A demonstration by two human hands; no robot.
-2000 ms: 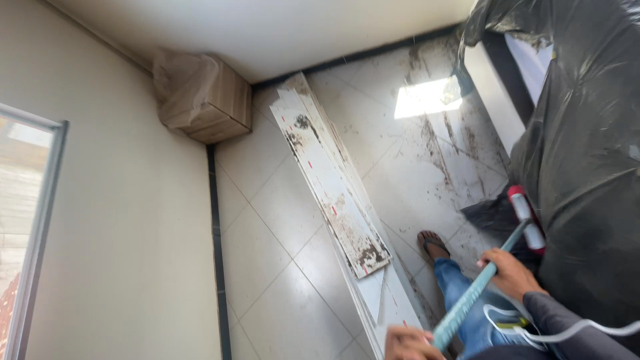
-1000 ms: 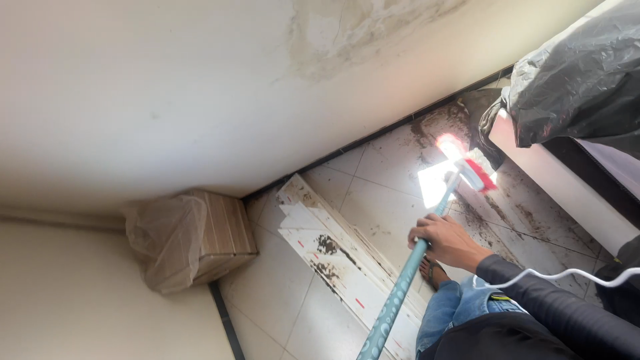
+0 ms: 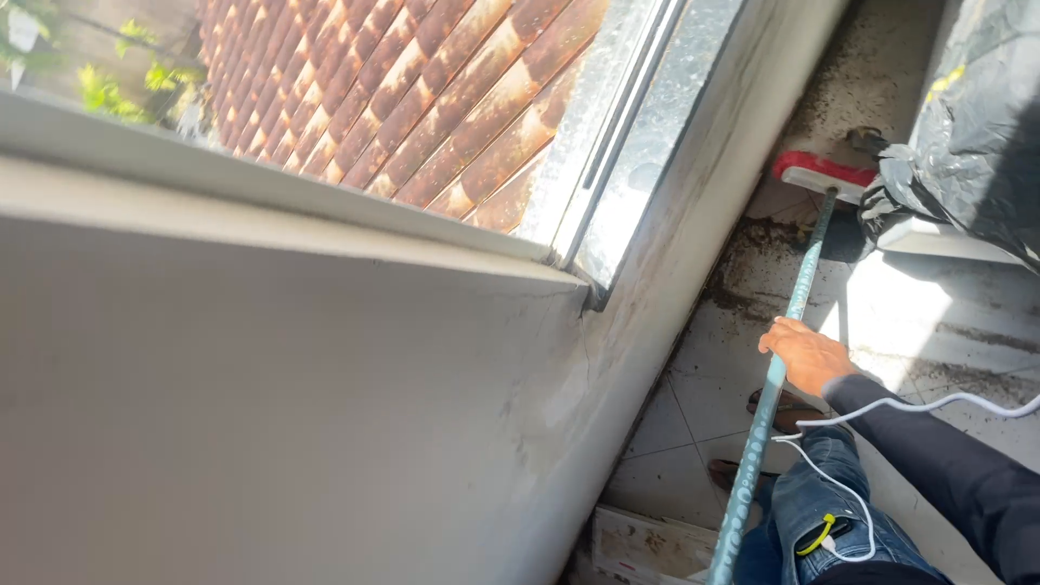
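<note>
My right hand (image 3: pixel 806 354) is closed around the patterned teal handle (image 3: pixel 760 431) of a push broom, at about the handle's middle. The broom's head (image 3: pixel 825 175), white with red bristles, rests low by the wall's base at the upper right, touching or close to a black plastic sheet (image 3: pixel 959 154). The handle's near end runs out of the bottom of the view. My left hand is not in view. Dark dirt (image 3: pixel 743 260) lies on the tiled floor along the wall, beside the broom.
A window frame (image 3: pixel 621 146) opens onto a tiled roof at the left. Dirty white boards (image 3: pixel 650 544) lie on the floor at the bottom. A white cable (image 3: pixel 918 404) crosses my right sleeve. A covered white object (image 3: pixel 942 240) stands at the right.
The view has swung strongly toward the window and wall. The broom head has moved from the sunlit floor to the dirt beside the wall and plastic sheet. My left hand, visible two seconds ago, is out of view.
</note>
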